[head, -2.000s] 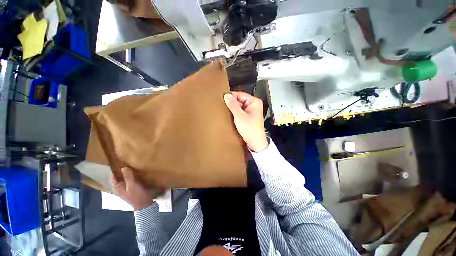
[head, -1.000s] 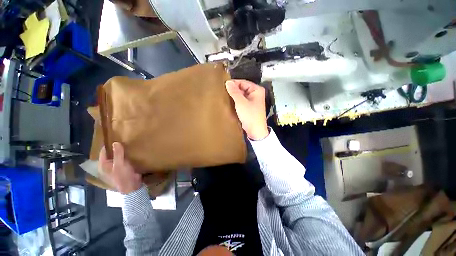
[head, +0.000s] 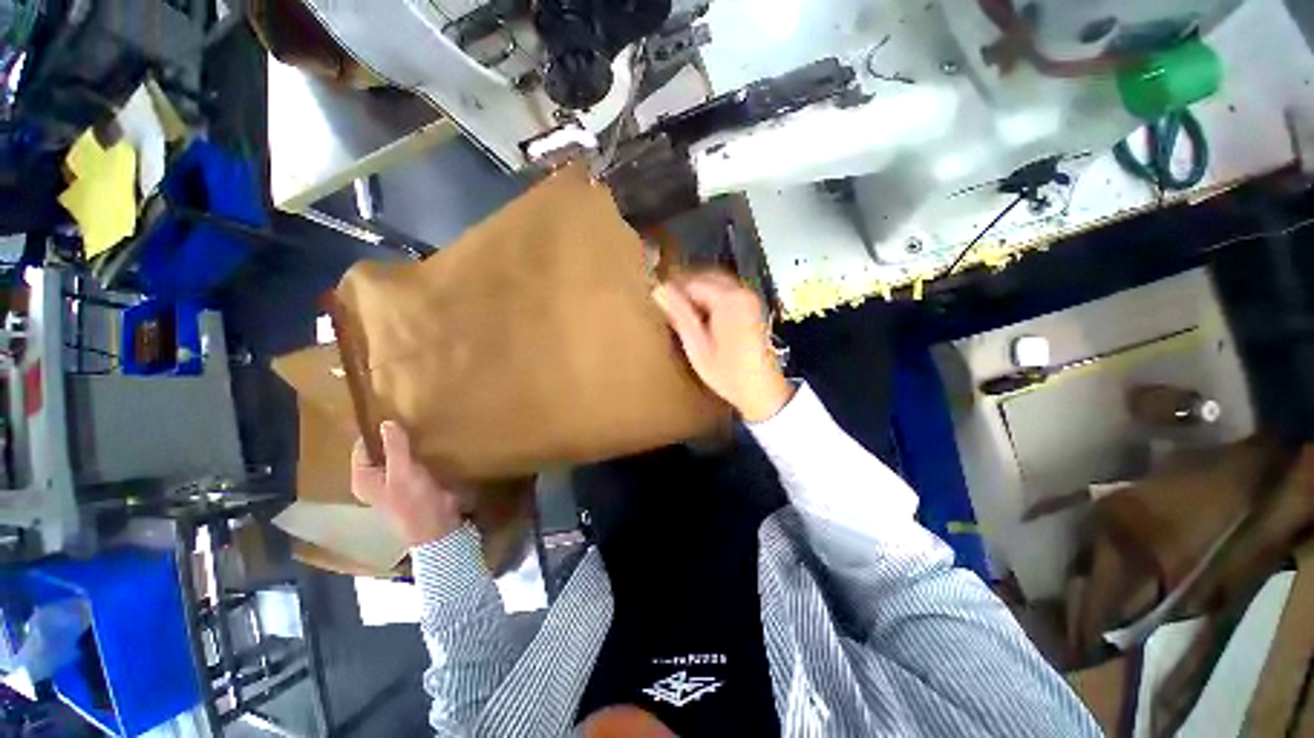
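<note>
A tan-brown leather panel (head: pixel 504 339) lies in front of me, its upper corner at the needle area (head: pixel 565 141) of the white sewing machine (head: pixel 850 144). My right hand (head: pixel 721 339) pinches the panel's right edge, below the machine head. My left hand (head: pixel 407 487) grips the lower left edge, where the panel folds. Another brown layer with an off-white sheet (head: pixel 343 531) hangs under it on the left. The needle tip and the exact contact with the panel are too blurred to tell.
A green spool or knob (head: pixel 1170 79) is on the machine table. A pale tray (head: pixel 1074 418) is at the right, with crumpled brown pieces (head: pixel 1174 534) below it. A metal stand (head: pixel 238 620) and blue bins (head: pixel 123 634) are at the left. A small table (head: pixel 339 152) is at upper left.
The camera view has shifted and turned. Both hands keep hold of the panel; its left side has been raised from its lower, slanted position, and its upper corner now looks more pointed.
</note>
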